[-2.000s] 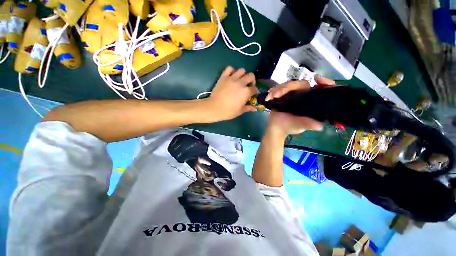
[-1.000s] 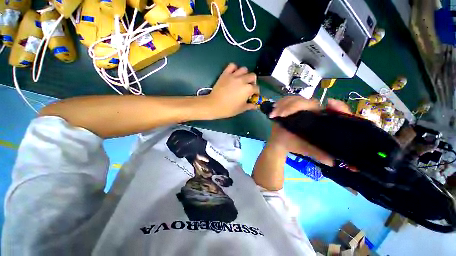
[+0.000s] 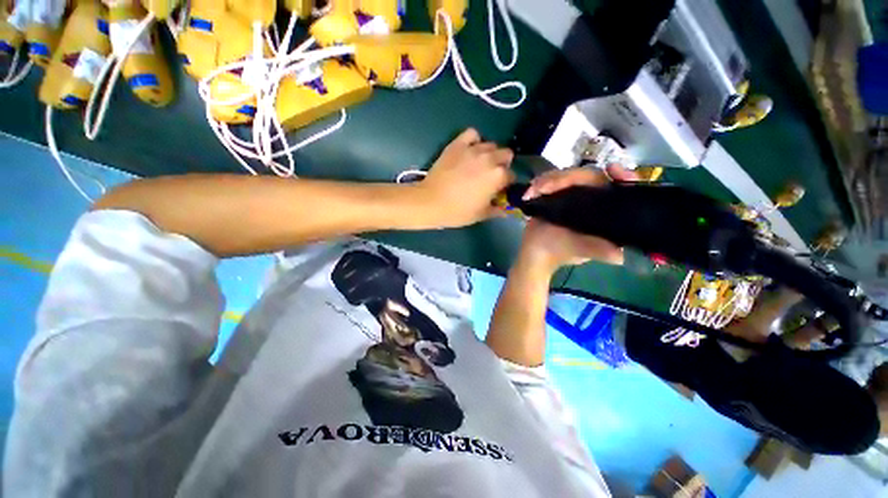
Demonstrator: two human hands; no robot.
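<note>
My left hand [image 3: 465, 183] is closed round a small yellow unit [image 3: 503, 200]; only the unit's end shows from the fist. A short piece of white cord shows beside the wrist. My right hand [image 3: 570, 229] grips the front of the black electric screwdriver [image 3: 633, 212], which has a small green light. The screwdriver's tip is at the unit's exposed end; whether it touches a screw is hidden.
A heap of yellow units [image 3: 321, 92] with white cords lies on the dark green bench [image 3: 360, 146] at upper left. A silver-grey screw feeder [image 3: 672, 112] stands beyond my right hand. More units [image 3: 716, 297] lie at right, near a person in black [image 3: 750, 384].
The back of the screwdriver has swung up from its lower angle of a second ago. The left hand keeps its hold on the unit. The view has shifted slightly.
</note>
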